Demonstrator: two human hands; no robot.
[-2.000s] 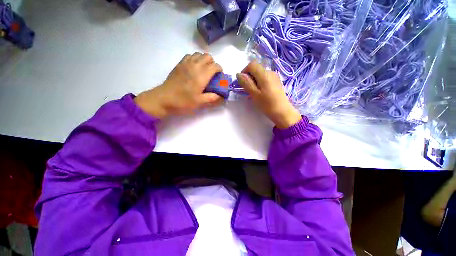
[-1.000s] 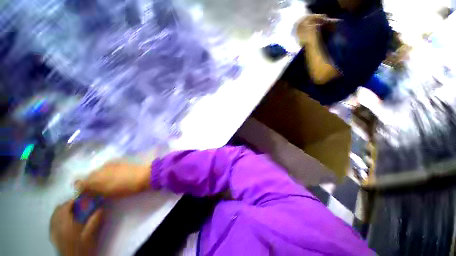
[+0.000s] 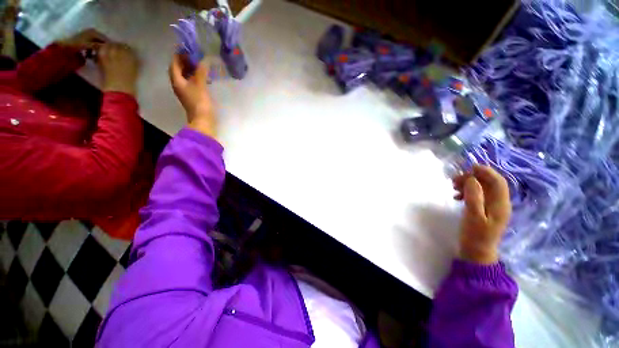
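Note:
My left hand (image 3: 192, 88) is stretched out to the far left of the white table and holds a box with cable (image 3: 188, 39), pale lavender loops sticking up from it. Another box with cable (image 3: 233, 51), with an orange-red spot, lies just right of it. My right hand (image 3: 485, 204) is at the near edge of the lavender cable pile (image 3: 556, 122), fingers bent. Its fingertips are close to some cable loops; I cannot tell whether it grips one.
Dark boxes with orange-red spots (image 3: 387, 64) lie loosely between the cable pile and a large brown carton (image 3: 499, 30) at the far side. Clear film covers part of the pile. A person in red sleeves (image 3: 74, 149) works at the left.
The view has swung left. My hands, together before around a small box, are now wide apart: the left at the far left with a box with cable, the right at the cable pile.

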